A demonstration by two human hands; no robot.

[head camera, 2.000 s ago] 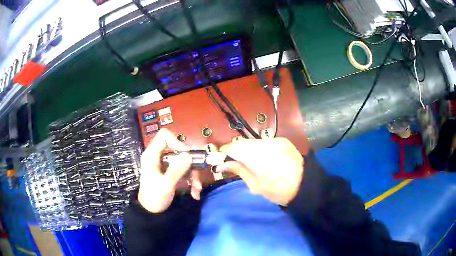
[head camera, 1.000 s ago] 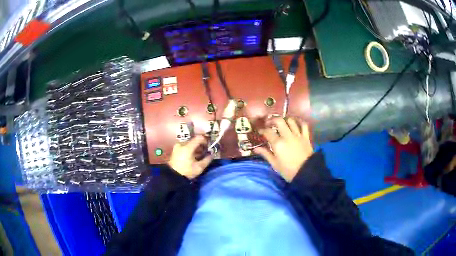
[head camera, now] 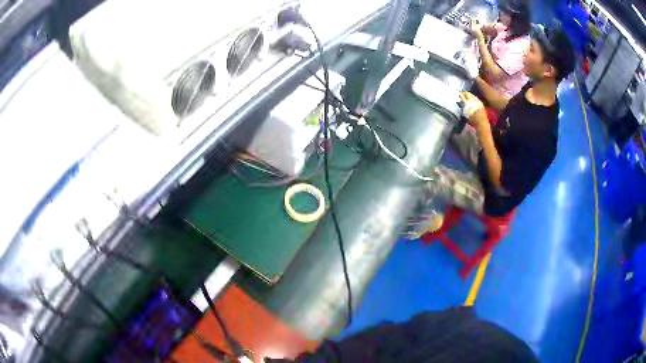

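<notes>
The red-brown test fixture box (head camera: pixel 244 322) shows only in part at the bottom edge, lower left of centre. Black test leads run over it, and a small pale connector lies at the bottom edge. The display (head camera: pixel 152 322) glows blue and is blurred beside the fixture. The wearer's dark sleeve (head camera: pixel 432 339) crosses the bottom right of centre. Neither my left hand nor my right hand can be made out. The sockets and any unit are out of the picture.
A pale yellow tape roll (head camera: pixel 304 203) lies on the green board (head camera: pixel 248 220). A white box (head camera: pixel 283 131) with loose cables stands behind it. A black cable hangs across the bench. A person in black (head camera: pixel 528 135) sits on a red stool (head camera: pixel 467 237), another person beyond.
The view has swung right and up along the bench. The blister trays, the sockets and both hands have left the picture. The seated people and the white shelf equipment have come in.
</notes>
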